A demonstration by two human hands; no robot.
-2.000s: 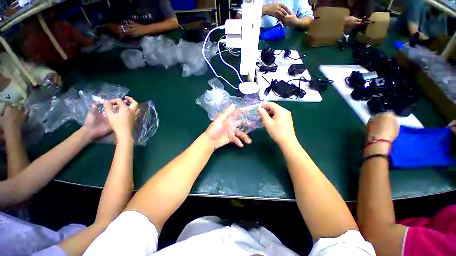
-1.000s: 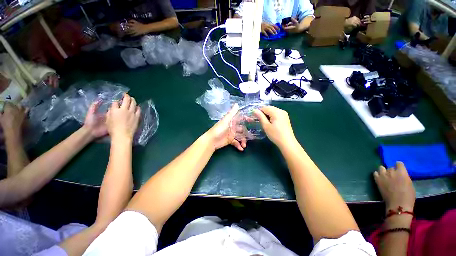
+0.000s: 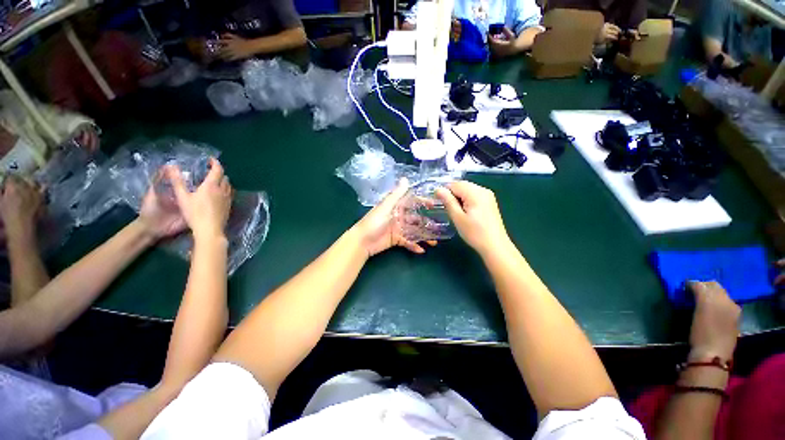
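Observation:
A clear round plastic cup or cover point(image 3: 428, 209) is held between my hands above the dark green table point(image 3: 404, 296). My left hand point(image 3: 389, 225) supports it from the left, with fingers spread beneath and behind the clear plastic. My right hand point(image 3: 472, 212) pinches its right edge between thumb and fingers. A crinkled clear poly bag point(image 3: 372, 172) lies on the table just beyond my left hand. Where the cup ends and any film around it starts is hard to tell.
A white post point(image 3: 430, 69) stands beyond my hands. Black adapters point(image 3: 492, 151) lie on white boards point(image 3: 689, 219). A neighbour's hands point(image 3: 196, 202) hold clear plastic at left. At right, another hand point(image 3: 714, 314) touches a blue cloth point(image 3: 732, 268). Cardboard boxes point(image 3: 564, 45) stand on the far side.
The clear round part now shows its curved rim between my hands; my right fingers have shifted slightly along it. The right neighbour's hand has moved off the adapters to the blue cloth, now lying nearer.

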